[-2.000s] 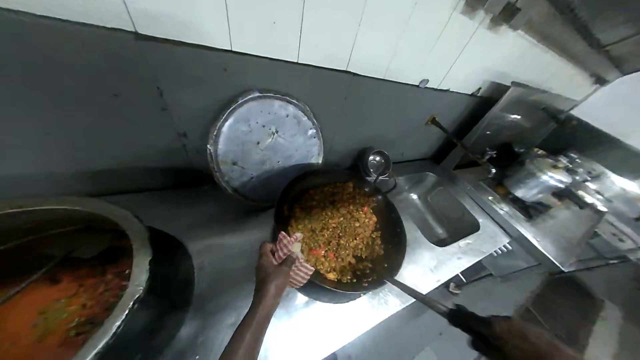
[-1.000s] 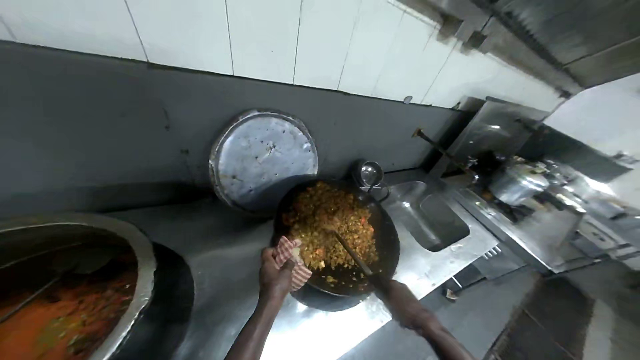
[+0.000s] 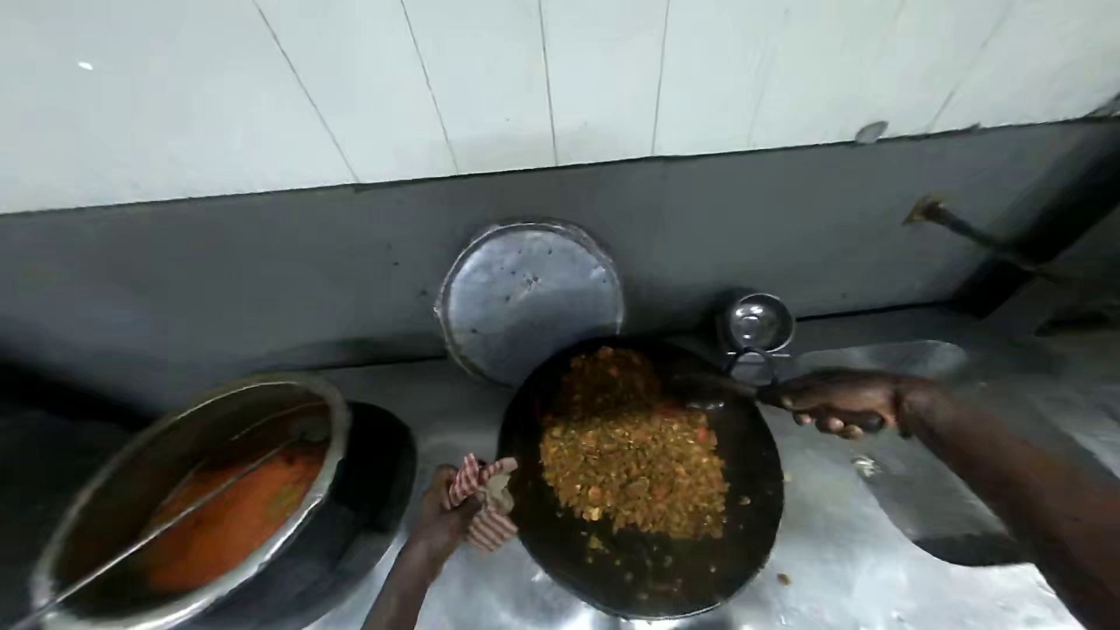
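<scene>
My left hand [image 3: 448,516] grips a folded red-and-white striped cloth [image 3: 483,500] at the left rim of a dark, round pan [image 3: 665,569]; the pan's handle there is not visible. Chopped, cooked food [image 3: 634,472] in orange-brown sauce lies heaped in the middle and upper left of the pan. Over the pan's right rim, my right hand [image 3: 836,404] is closed around the dark handle of a stirring utensil [image 3: 713,383], whose blade reaches into the upper right of the pan and is partly blurred.
A large metal pot [image 3: 337,455] of orange-red sauce with a long-handled utensil stands at left. A round metal lid [image 3: 529,293] leans on the wall behind the pan. Small metal bowls [image 3: 759,322] sit at the back right, beside a sink basin [image 3: 927,490] set into the steel counter.
My right hand has moved from the pan's lower right to its upper right with the utensil. The food is now gathered more to the left. The view has swung left.
</scene>
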